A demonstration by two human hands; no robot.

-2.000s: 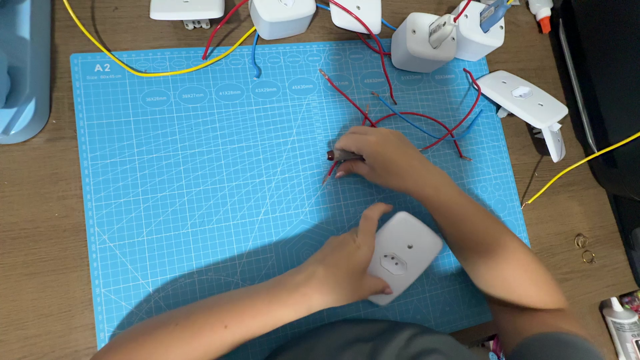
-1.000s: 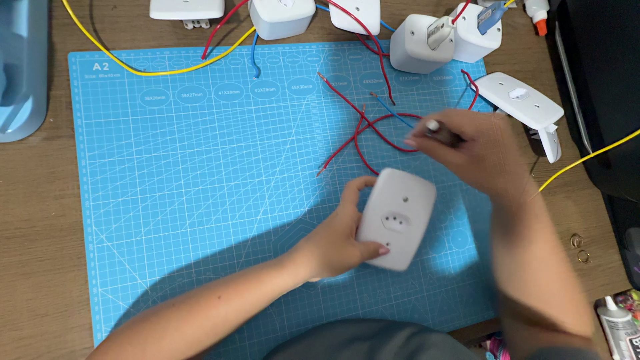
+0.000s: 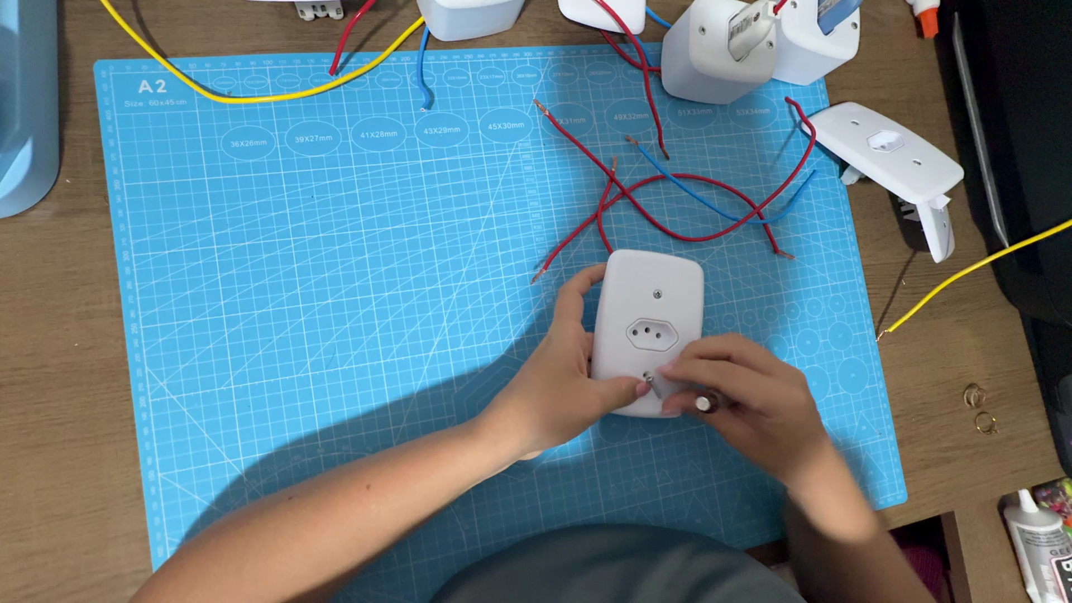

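A white wall-socket plate (image 3: pixel 653 318) with a three-hole outlet stands over the lower right of the blue cutting mat. My left hand (image 3: pixel 561 377) holds it by its left side, thumb on the lower front. At the plate's lower screw hole my right hand (image 3: pixel 745 394) has its fingertips beside a small metal screw (image 3: pixel 652 385). A screwdriver (image 3: pixel 706 404) lies in the same hand, its end showing, most of it hidden. Red wires (image 3: pixel 687 238) and a blue wire (image 3: pixel 699 199) with bare copper ends lie beyond the plate.
White socket boxes (image 3: pixel 716 71) with wires line the mat's far edge. Another socket plate (image 3: pixel 888 151) rests at the right edge. A yellow wire (image 3: pixel 971 272) and two metal rings (image 3: pixel 986 423) lie right, near a black object (image 3: pixel 1013 109). A blue container (image 3: pixel 29 100) is at far left.
My right hand has come from the wires to the lower front of the socket plate. My left hand keeps hold of the plate, which now stands more upright in view.
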